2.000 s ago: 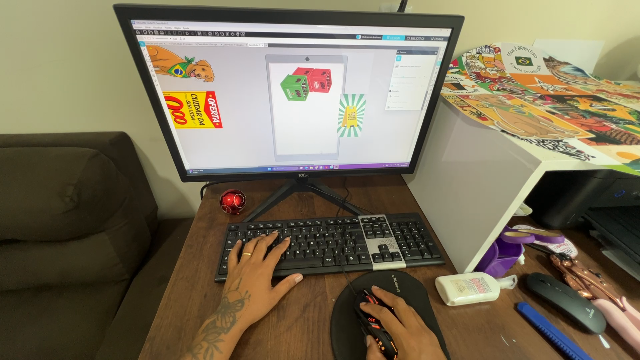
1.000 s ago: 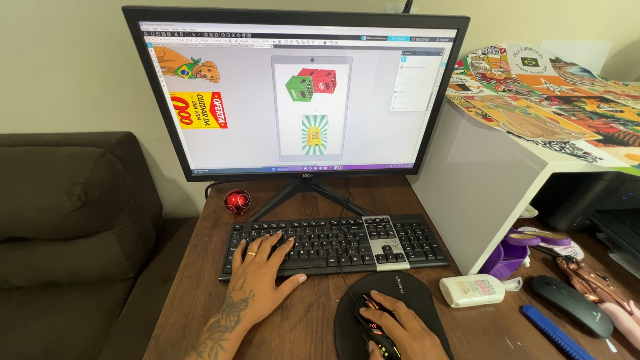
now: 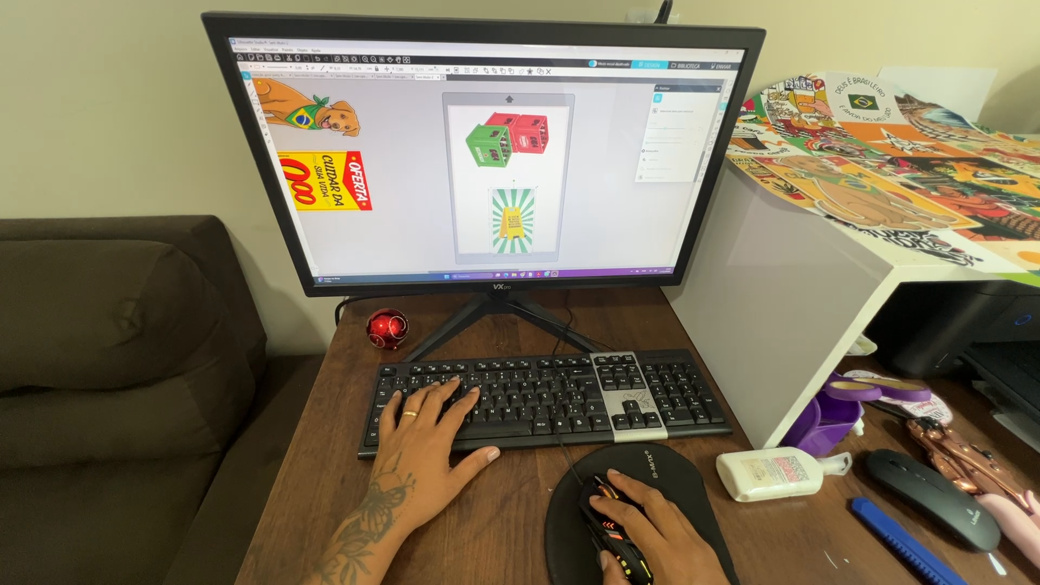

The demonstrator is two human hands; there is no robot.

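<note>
My left hand rests with spread fingers on the left part of a black keyboard, its thumb at the front edge. My right hand is over a black wired mouse with lit orange and yellow accents, on a black mouse pad. Behind the keyboard, a monitor shows a design program: red and green crates above a yellow sign on green and white rays, both within an upright page. A dog picture and a yellow and red sign lie left of that page.
A red bauble sits beside the monitor stand. To the right are a white bottle, a blue cutter, a second mouse and purple-handled scissors. Printed sheets cover a white shelf. A brown sofa stands left.
On the screen, the green-rayed picture has moved from the page's right edge to inside the page, below the crates. Both hands stay at the keyboard and mouse.
</note>
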